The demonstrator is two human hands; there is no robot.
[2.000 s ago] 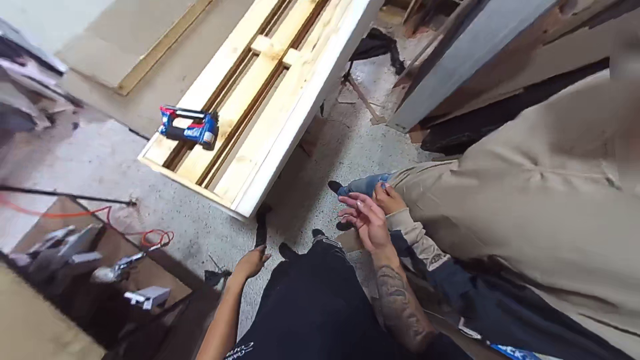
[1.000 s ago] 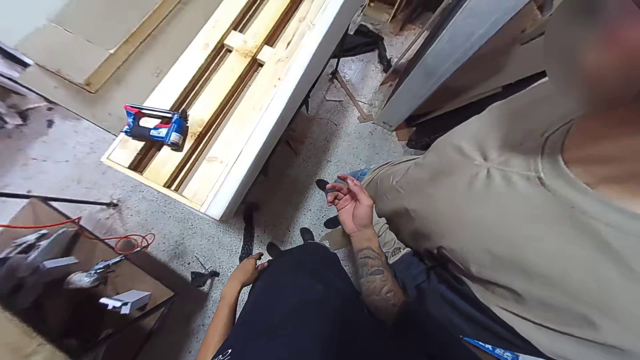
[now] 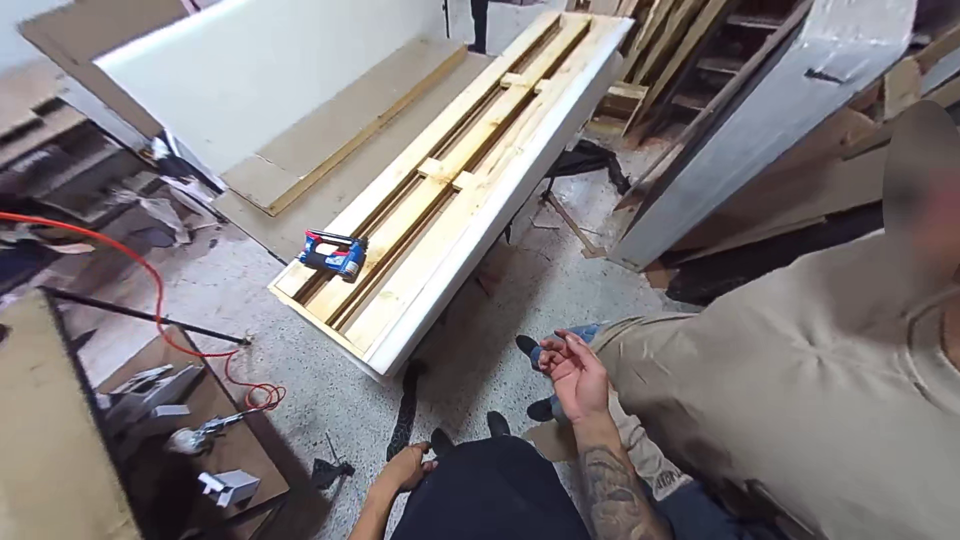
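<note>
My right hand (image 3: 576, 375) is raised palm up in front of my body, with its fingers loosely curled and nothing in them. Low beside my dark clothing, my left hand (image 3: 405, 469) is seen from its back; its fingers are partly hidden. A black textured strip (image 3: 406, 409) shows just beyond that hand, and I cannot tell whether they touch. Ahead lies a long wooden slatted frame (image 3: 480, 199) with a white side. On its near left end rests a blue and black power tool (image 3: 334, 255), apparently a nailer or stapler.
A person in a beige shirt (image 3: 787, 360) stands close on my right. Behind the frame is a large white panel (image 3: 285, 82). A low brown table (image 3: 255, 457) with metal hardware is at left, near a red hose (image 3: 157, 289). A grey post (image 3: 735, 165) stands right of the frame.
The view has shifted to show more of the left side and the frame's far end. The other person's hand, seen near my right hand two seconds ago, is out of sight.
</note>
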